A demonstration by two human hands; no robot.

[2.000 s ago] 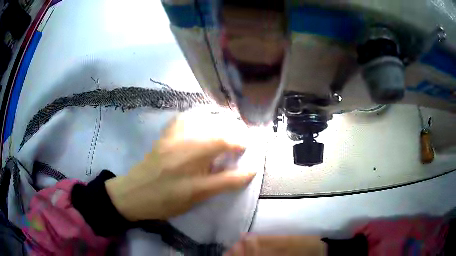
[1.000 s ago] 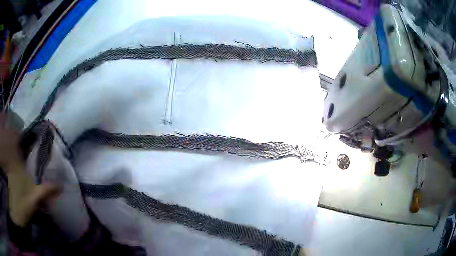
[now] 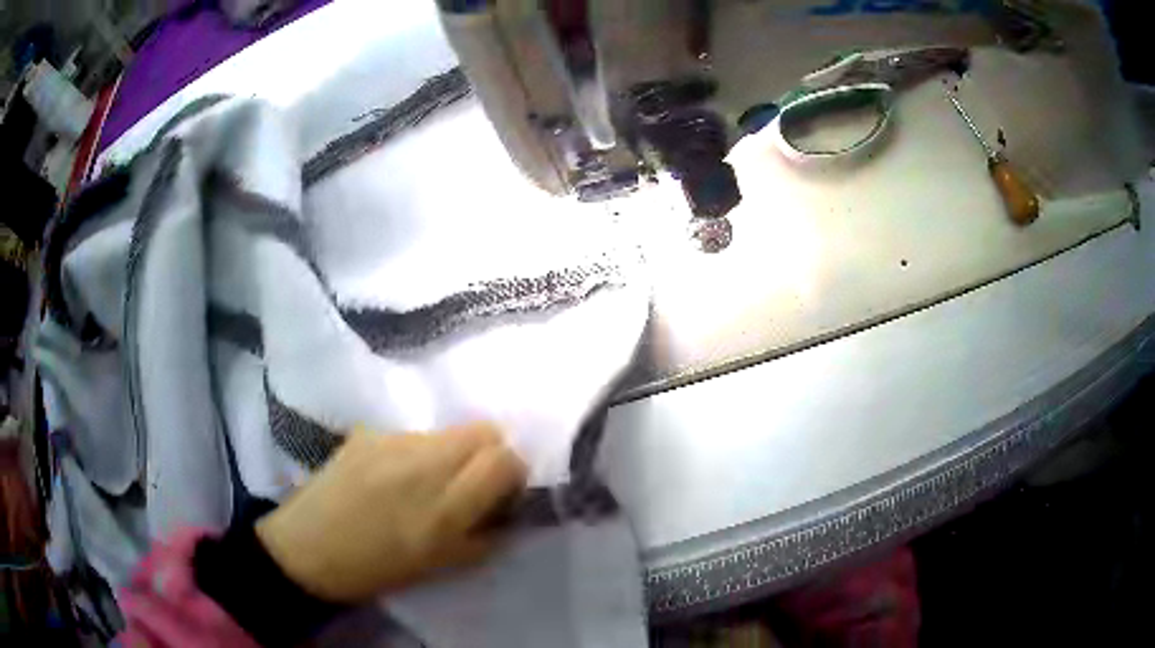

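Note:
The garment (image 3: 494, 361), pale backing side up with dark frayed seam strips, lies on the machine bed and bunches in folds at the left. Its right end reaches close to the sewing machine head (image 3: 532, 89) under the bright lamp. My left hand (image 3: 393, 506) has its fingers curled on the cloth near the front, gripping it. My right hand is hidden; only a pink sleeve (image 3: 861, 608) shows beneath the table's front edge. A plain grey cloth part (image 3: 570, 582) hangs over the front edge.
A small round patterned metal disc (image 3: 712, 234) lies on the bed near the needle. A pale oval ring (image 3: 836, 120) lies behind it, with metal snips (image 3: 887, 63) beside it. An awl or screwdriver (image 3: 1013, 190) lies at right. A ruler scale (image 3: 811, 557) runs along the front edge.
The spread garment is now bunched at the left, with its front part over the table edge. My left hand has come from the far left onto the cloth. The view has shifted.

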